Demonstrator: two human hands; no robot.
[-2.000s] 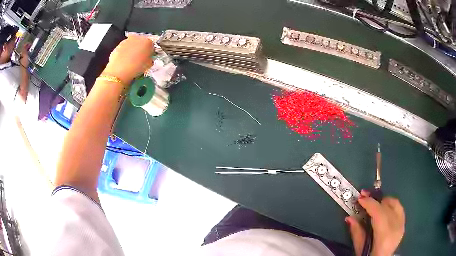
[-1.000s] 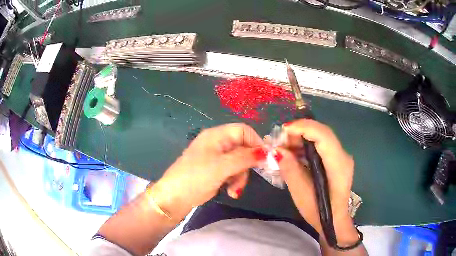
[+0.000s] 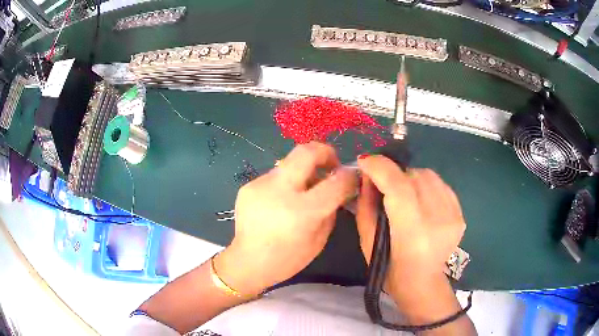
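Note:
My left hand point(image 3: 282, 210) and my right hand point(image 3: 420, 223) meet at the middle, fingertips pinching a small whitish clear packet point(image 3: 353, 169), mostly hidden by the fingers. My right hand also holds the soldering iron point(image 3: 400, 105), tip pointing up and away, its black cord looping below. The fine ends of the tweezers point(image 3: 225, 215) show left of my left hand; the rest is hidden. One end of an LED module point(image 3: 458, 262) shows right of my right wrist. The red wire heap point(image 3: 322, 119) lies beyond the hands, the small black wire heap point(image 3: 246, 173) to its left.
A solder spool point(image 3: 128, 139) stands at left beside stacked modules point(image 3: 92, 141) and a black box point(image 3: 62, 108). Behind lie another module stack point(image 3: 190, 64), a long metal rail point(image 3: 309, 84) and loose modules point(image 3: 379, 42). A fan point(image 3: 547, 146) and dark holder point(image 3: 578, 223) stand at right.
My left hand went from beside the spool to meet my right hand at the packet. Since one second ago, the iron has turned more upright and the packet has become more covered by fingers.

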